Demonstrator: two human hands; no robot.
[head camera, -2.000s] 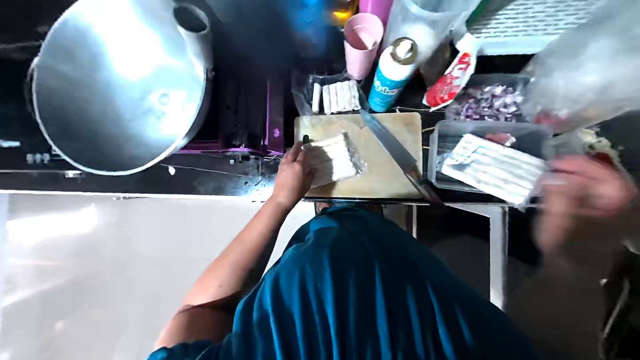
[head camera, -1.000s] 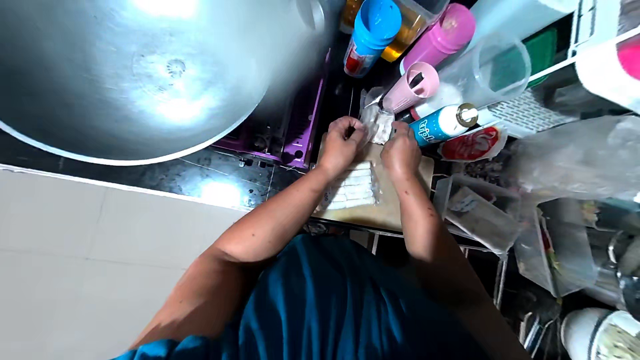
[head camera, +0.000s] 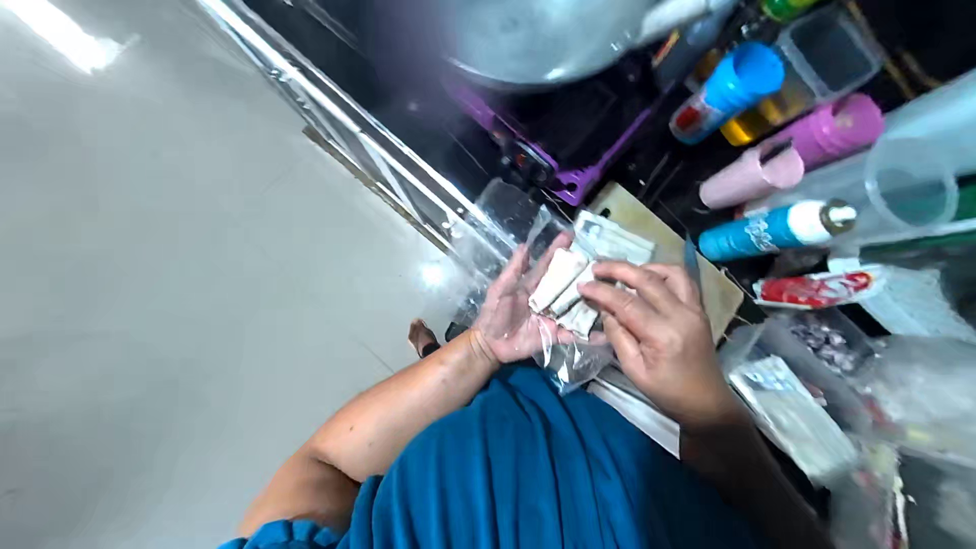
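Observation:
On my left hand (head camera: 512, 316), palm up, lies a clear plastic bag (head camera: 570, 362) with several white sticks (head camera: 559, 280) on it, side by side. My right hand (head camera: 659, 324) reaches over from the right, its fingertips on the sticks. Just beyond my hands, another pack of white sticks (head camera: 612, 238) lies on a pale cutting board (head camera: 648, 217). A knife blade (head camera: 691, 259) shows in part on the board beside my right hand; its handle is hidden. Whether the sticks are wrapped one by one, I cannot tell.
Behind the board stand a blue-and-white can (head camera: 774, 231), a pale pink cup (head camera: 751, 179), a magenta cup (head camera: 831, 130) and a blue cup (head camera: 736, 84). A large metal bowl (head camera: 541, 38) is over a purple-edged stove (head camera: 579, 179). Right are a tub of chopped purple pieces (head camera: 827, 343) and a white pack (head camera: 797, 419).
Both hands have moved from the far edge of the board toward my body, with the bag and sticks now on my left palm. The view has turned strongly.

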